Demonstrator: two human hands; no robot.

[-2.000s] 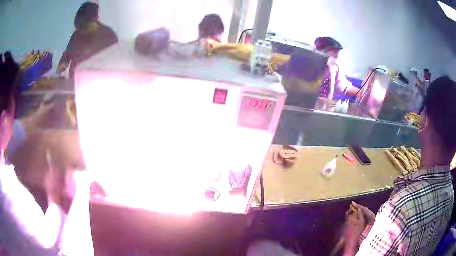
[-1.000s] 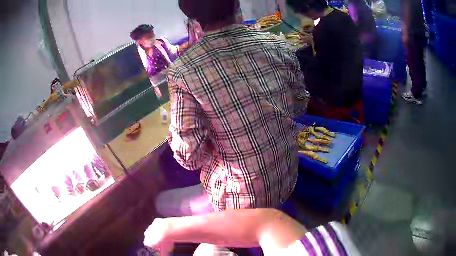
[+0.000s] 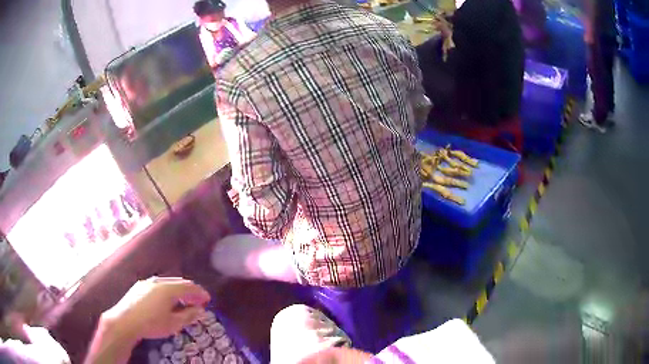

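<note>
My left hand (image 3: pixel 158 307) reaches in from the lower left, fingers curled, above the ring tray. Whether it holds something is unclear. White ring pieces (image 3: pixel 203 345) lie close together in the blue tray (image 3: pixel 238 333), partly covered by my left hand and cut off by the bottom edge. Of my right arm only a striped sleeve (image 3: pixel 434 348) and a strip of forearm show at the bottom edge; my right hand is out of the picture. The heating oven (image 3: pixel 43 245) glares pink-white at the left, with several darker pieces (image 3: pixel 114 217) inside.
A person in a checked shirt (image 3: pixel 327 142) sits close in front. To their right, a blue crate (image 3: pixel 470 206) holds yellow-tan parts (image 3: pixel 448 174). A tan bench (image 3: pixel 203 153) is behind the oven. Yellow-black tape (image 3: pixel 523 227) crosses the floor. Another person in black (image 3: pixel 487 64) sits further back.
My right forearm, stretched leftward across the bottom a second ago, has dropped almost out of view. My left hand and the ring tray have come into view at the lower left.
</note>
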